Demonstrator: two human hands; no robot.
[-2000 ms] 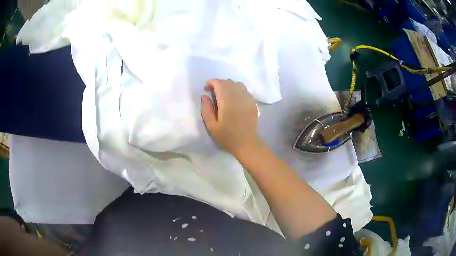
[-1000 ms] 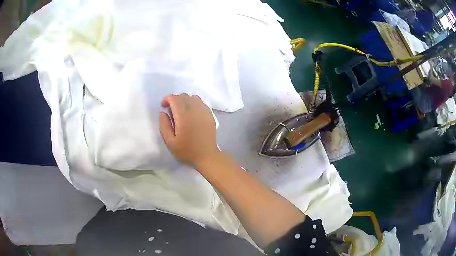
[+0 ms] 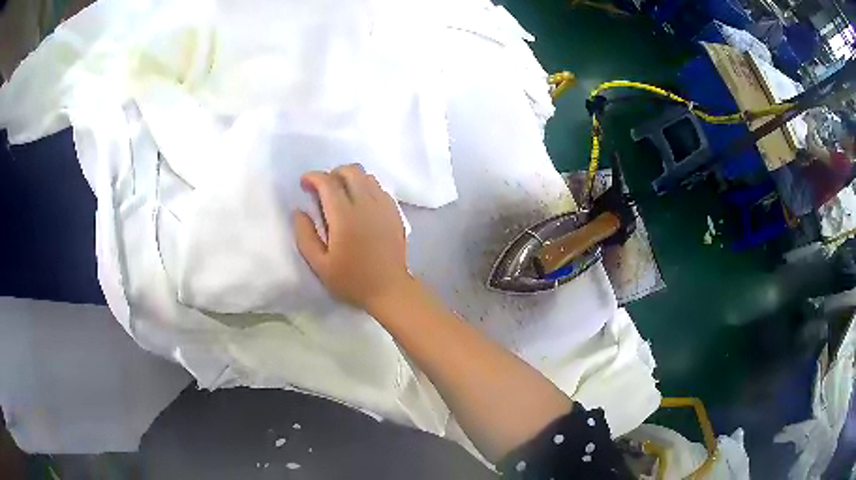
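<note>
A white garment (image 3: 235, 234) lies spread in loose folds in front of me. My right hand (image 3: 357, 234) rests palm down on it near the middle, fingers bent, with thumb and forefinger apart. The other fingertips are partly hidden, and no cloth shows clearly gripped. A steam iron (image 3: 563, 251) with a brown handle lies to the right of my hand, its tip pointing left, not touched. My left hand is out of the picture.
A navy padded board (image 3: 47, 220) shows at left, above a pale grey-white surface (image 3: 80, 375). The iron rest (image 3: 634, 267) is under the iron's heel. A yellow hose (image 3: 648, 86) runs to the upper right. Green floor and blue items lie beyond; a reddish shape at far right is unclear.
The view has shifted, so cloth, hand and iron appear further left than in the oldest frame. Since the middle frame, my right fingers have lifted or spread slightly. The iron stays on the cloth.
</note>
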